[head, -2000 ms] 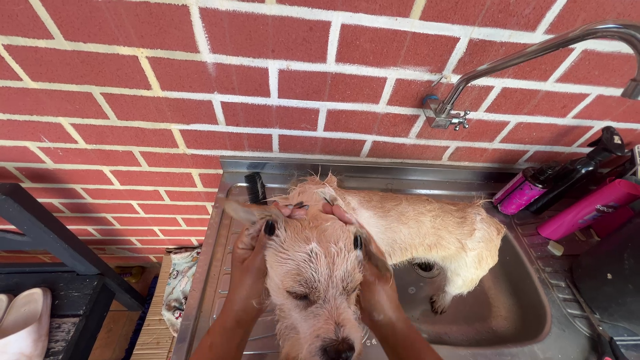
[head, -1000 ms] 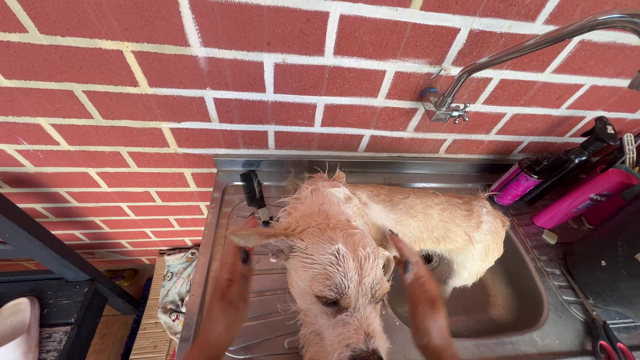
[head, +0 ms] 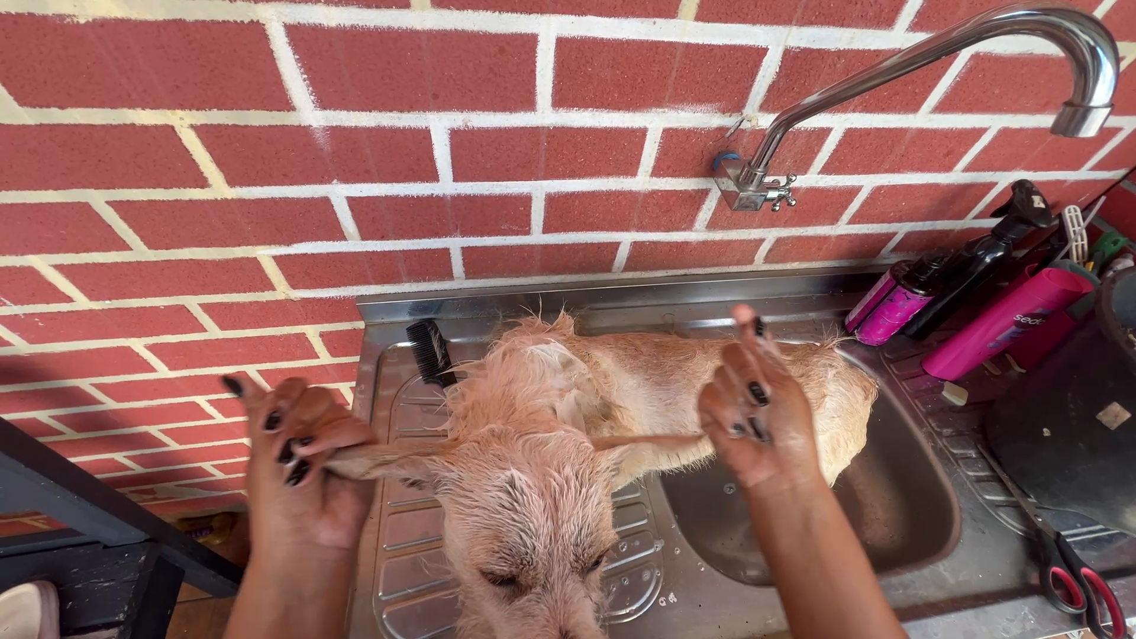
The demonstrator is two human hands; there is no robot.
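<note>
A wet, light tan dog stands on the ribbed drainboard of a stainless steel sink, its head toward me and its rump over the basin. White lather shows on its head and neck. My left hand pinches the tip of the ear on the left side of the picture, stretching it outward. On the other side, my right hand has its curled fingers at the tip of the other ear, also drawn out sideways. A black comb or brush lies behind the dog's head.
A chrome faucet juts from the painted brick wall. Pink and black bottles, a dark bucket and scissors occupy the right side of the counter. Dark wooden furniture is at the lower left, with a pale shoe on it.
Both hands went from the sides of the dog's head, to apart from it, and now out at the ear tips. The ears are now stretched sideways.
</note>
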